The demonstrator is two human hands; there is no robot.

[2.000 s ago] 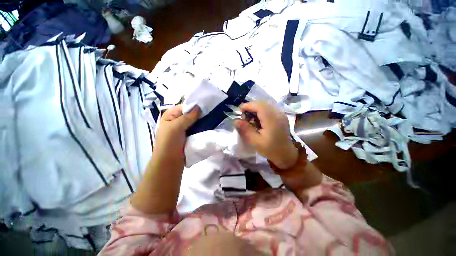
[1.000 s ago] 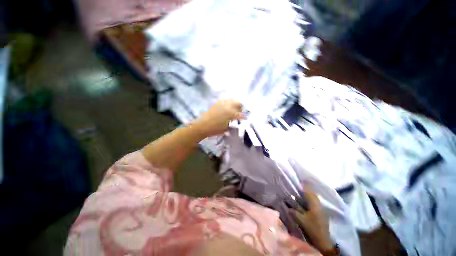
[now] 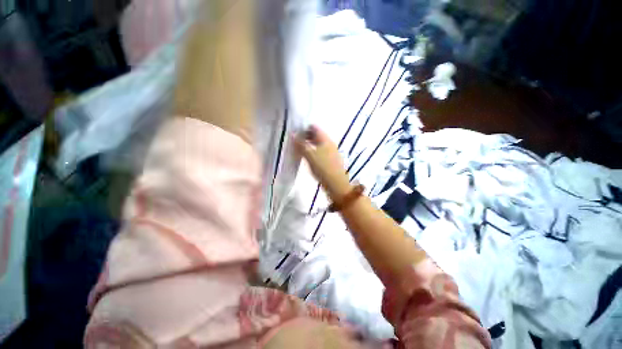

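Note:
A white garment with thin navy lines (image 3: pixel 276 146) hangs upright and blurred in front of me. My left forearm is raised beside it at the top; the hand is cut off by the top edge. My right hand (image 3: pixel 318 151) is closed at the garment's right side. A small dark piece of the thread snips (image 3: pixel 311 133) shows at its fingers; the rest is hidden. Whether these fingers also grip cloth cannot be told. Behind them lies the layered stack of white garments with parallel navy lines (image 3: pixel 361 82).
A heap of crumpled white garments with navy patches (image 3: pixel 525 238) lies at the right. A small white scrap (image 3: pixel 442 80) lies on the reddish-brown table (image 3: pixel 477 112). Blurred white cloth (image 3: pixel 112 123) is at the left. A person's pink clothing shows at the top left.
My left hand has risen out of view at the top, and the garment now hangs upright. My right hand has moved up and left. The camera view has shifted, showing the stack's lines more clearly.

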